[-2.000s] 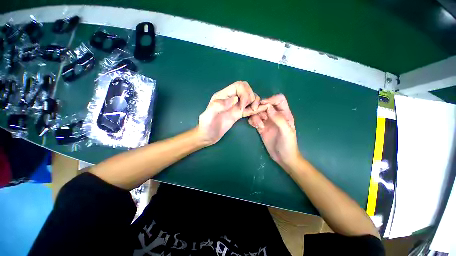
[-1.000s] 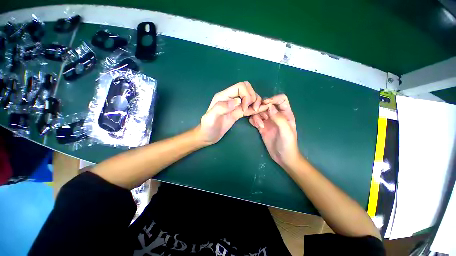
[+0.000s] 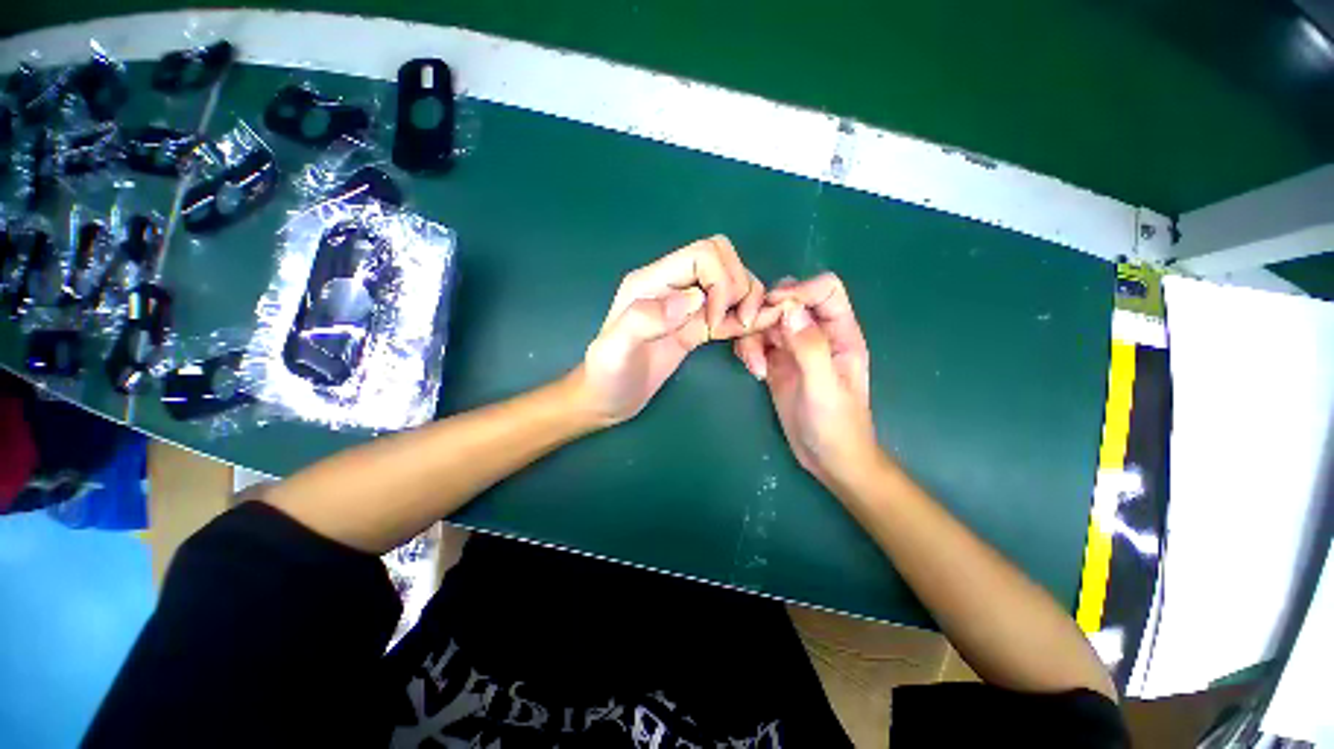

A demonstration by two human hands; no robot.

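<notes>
My left hand (image 3: 654,325) and my right hand (image 3: 814,362) are bare and meet above the green bench top (image 3: 629,483). Their fingertips are curled and pinched together and touch each other. No tool or part shows between them, but the fingertips hide what may be there. A large flat shiny clear bag with a black oval item (image 3: 340,305) lies on the bench to the left of my left hand. An unbagged black shell with a round spot (image 3: 424,114) lies near the white edge strip, up and left of my hands.
Many black items in crinkled clear bags (image 3: 142,337) cover the bench's left end. A white edge strip (image 3: 761,135) separates the bench from the green belt (image 3: 878,59). A yellow-black strip (image 3: 1108,490) and white sheets (image 3: 1244,468) are at the right end.
My right fingers have shifted very slightly against my left fingertips. The bagged items and the shell have not moved on the bench.
</notes>
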